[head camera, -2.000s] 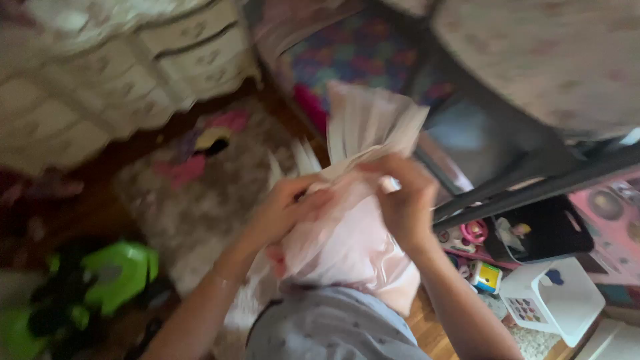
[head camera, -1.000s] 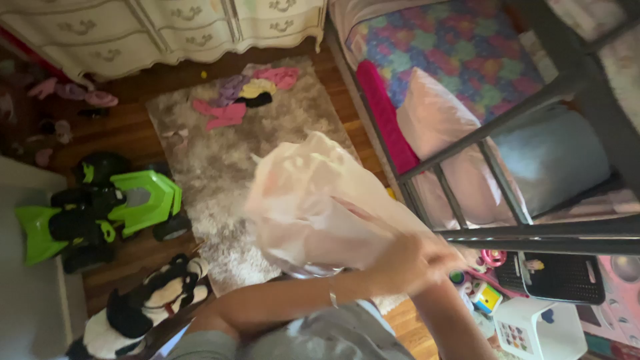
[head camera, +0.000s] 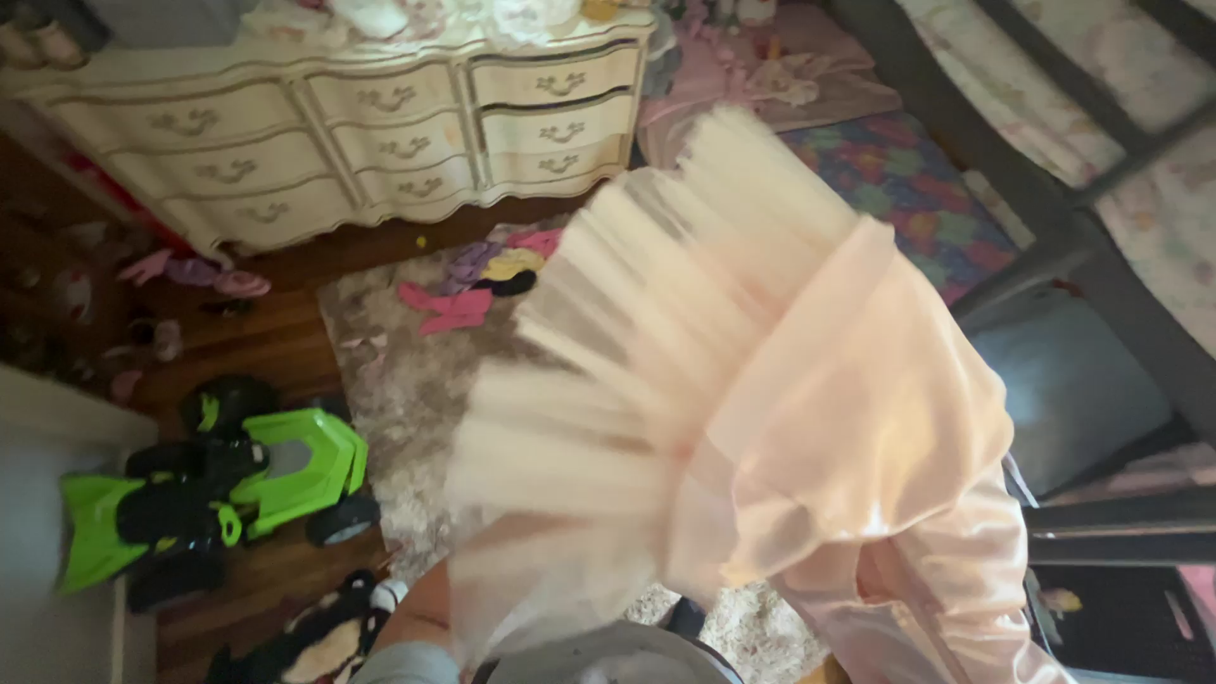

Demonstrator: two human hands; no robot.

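A pale peach dress of satin and tulle [head camera: 855,408] fills the middle and right of the head view, its pleated tulle skirt fanned out to the upper left and blurred. My left forearm [head camera: 427,598] comes in at the bottom and passes behind the tulle, which hides my left hand. The satin part hangs at the lower right, and my right hand and arm are covered by it. Grey clothing on my own body shows below the dress.
A cream dresser [head camera: 399,133] stands across the back. Small clothes [head camera: 451,309] lie on the shaggy rug [head camera: 399,456]. A green ride-on toy [head camera: 304,465] and a black plush toy [head camera: 318,636] are at left. A dark bunk bed frame [head camera: 1130,180] is at right.
The light pink fabric, bunched at my hands before, is now spread wide with its tulle skirt fanned out. Both hands, visible earlier, are now hidden. The view has tilted up toward the dresser.
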